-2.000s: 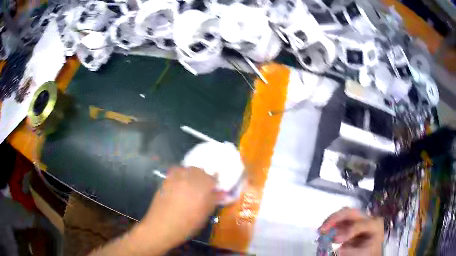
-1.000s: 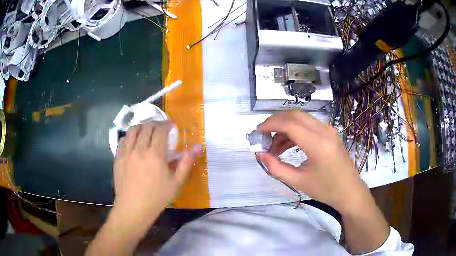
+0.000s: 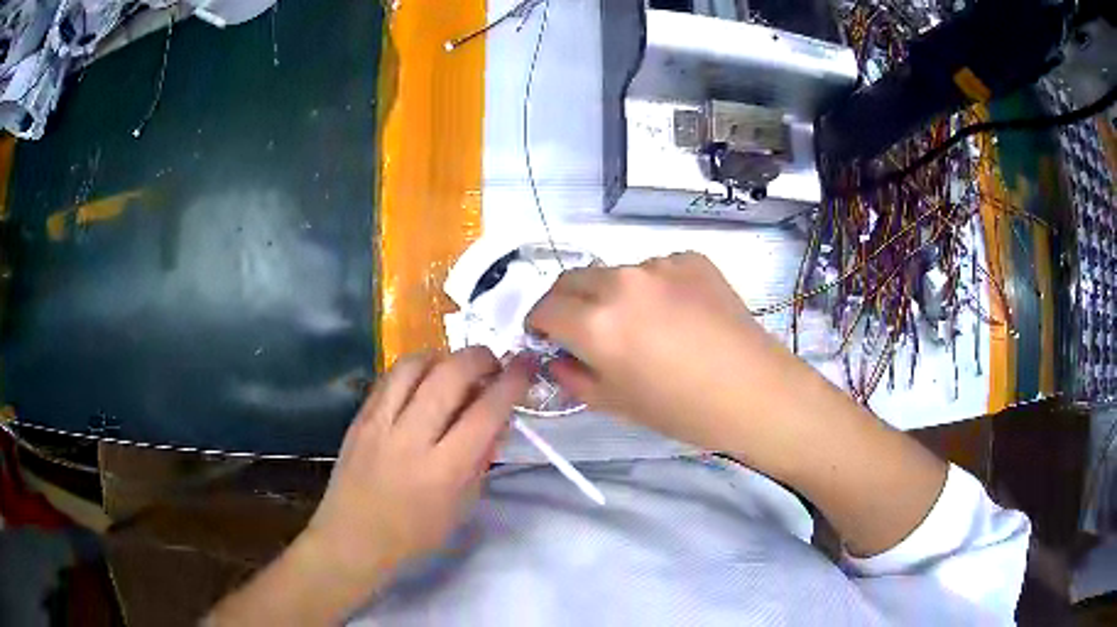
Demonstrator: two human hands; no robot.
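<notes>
A white round housing (image 3: 496, 300) lies on the whitish work sheet in front of me, beside the orange tape. One thin white leg points down toward my body. My left hand (image 3: 423, 429) grips the housing's lower left side. My right hand (image 3: 649, 337) reaches over its right side, with the fingertips inside the housing near the centre. What the right fingertips hold is hidden; a small greyish part shows faintly between the two hands. A thin dark wire (image 3: 529, 141) runs from the housing up the sheet.
A silver-grey screw feeder (image 3: 661, 147) stands behind the housing. A black electric screwdriver (image 3: 913, 104) with its cable lies right of it, over a heap of wire leads (image 3: 900, 245). More white housings (image 3: 49, 61) are piled at the far left, beyond the green mat (image 3: 221, 270).
The housing has moved right from the mat onto the whitish sheet, and its leg now points toward me. My right hand has brought the small grey part over to it. Both hands are now together.
</notes>
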